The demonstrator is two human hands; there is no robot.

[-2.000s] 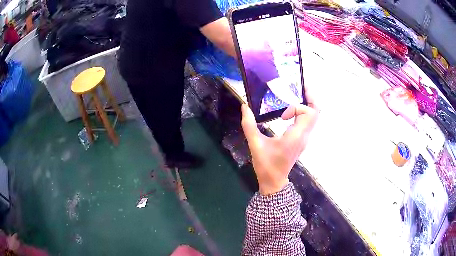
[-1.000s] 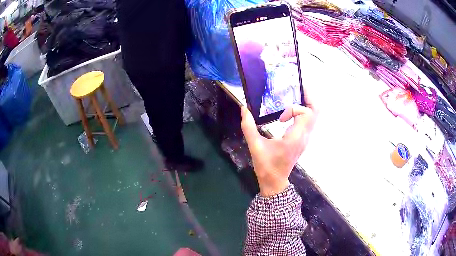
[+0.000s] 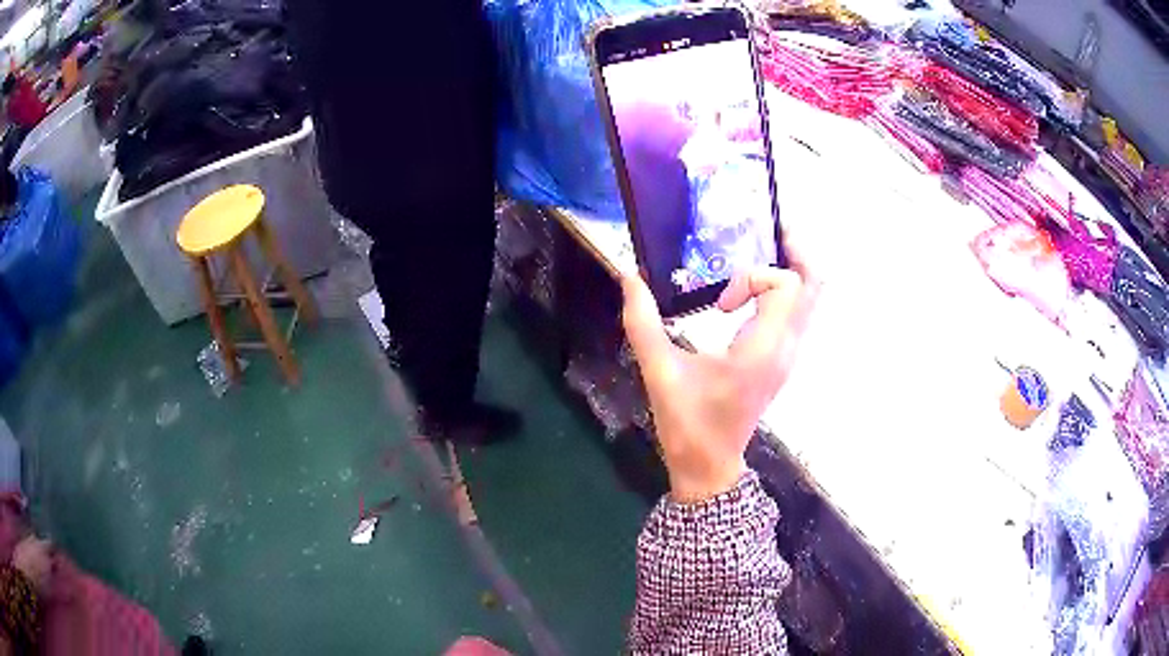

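My left hand, in a checked sleeve, holds a black smartphone upright, its lit screen towards me. The thumb lies along its left edge and a bent finger crosses its lower right corner. The screen shows a bright, blurred purple and blue camera view. Behind the phone, a large blue plastic sack bulges on the table's near edge beside a person in black. The phone hides part of the sack. My right hand cannot be made out; a small reddish shape at the bottom edge is unclear.
The long white table holds pink, red and dark bagged garments, an orange tape roll and clear film. A stool stands by a tub of dark cloth. Reddish cloth shows at bottom left.
The person's legs have shifted slightly right since a second ago. The blue sack has bulged up beside the phone since two seconds ago. More reddish cloth shows at bottom left. My hand keeps its hold.
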